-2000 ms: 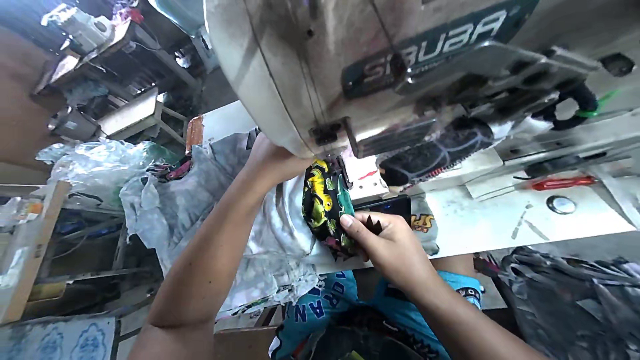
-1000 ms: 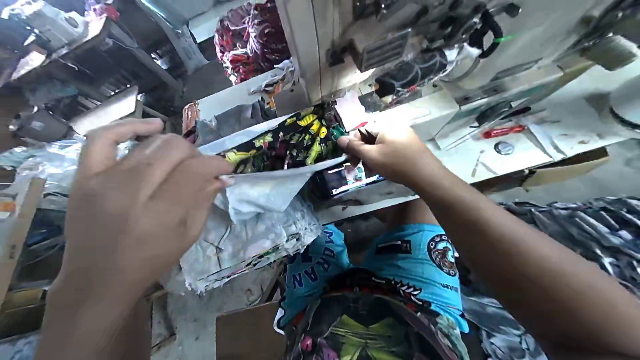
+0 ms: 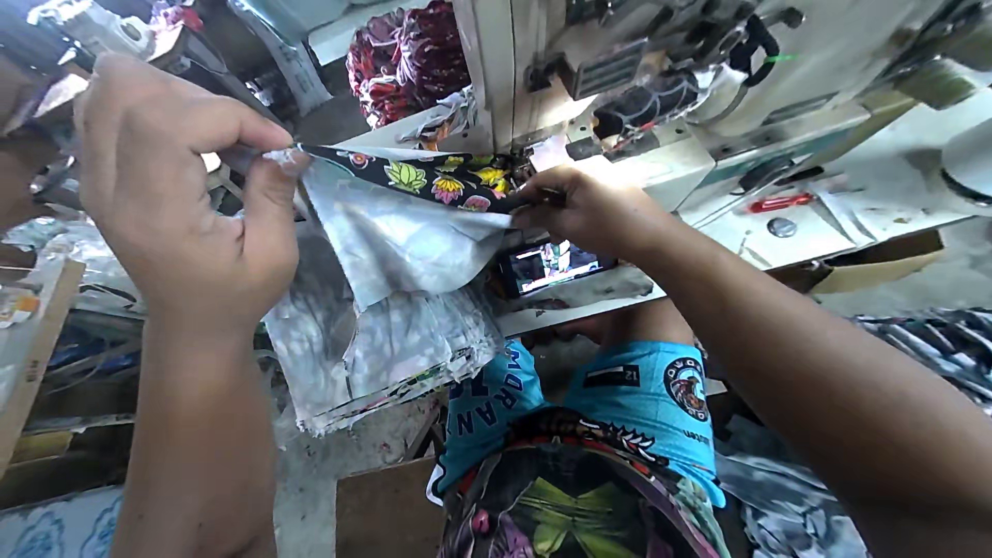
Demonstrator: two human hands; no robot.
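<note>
Raised at the left, my left hand (image 3: 194, 194) pinches one corner of a floral-print fabric piece (image 3: 446, 182), black with yellow and pink flowers, its pale underside folded toward me. The other end is gripped by my right hand (image 3: 581, 205), close by the sewing area of an industrial sewing machine (image 3: 620, 70). Between the hands the fabric is stretched out. Below it, a stack of cut fabric pieces (image 3: 418, 341) lies pale side up and hangs over the table edge. The tips of my right fingers are partly hidden in the cloth.
A lit smartphone (image 3: 554, 263) lies below my right hand. On the machine table (image 3: 876, 209) are a red-handled tool (image 3: 781, 203) and a round metal disc (image 3: 782, 227). A bundle of red fabric (image 3: 407, 62) stands behind. Dark fabric lies in a heap (image 3: 930, 349) at the right.
My left hand has moved from beside the machine out to the left, drawing out the fabric corner. The fabric, bunched in the earliest frame, is now spread between my hands. The view has shifted.
</note>
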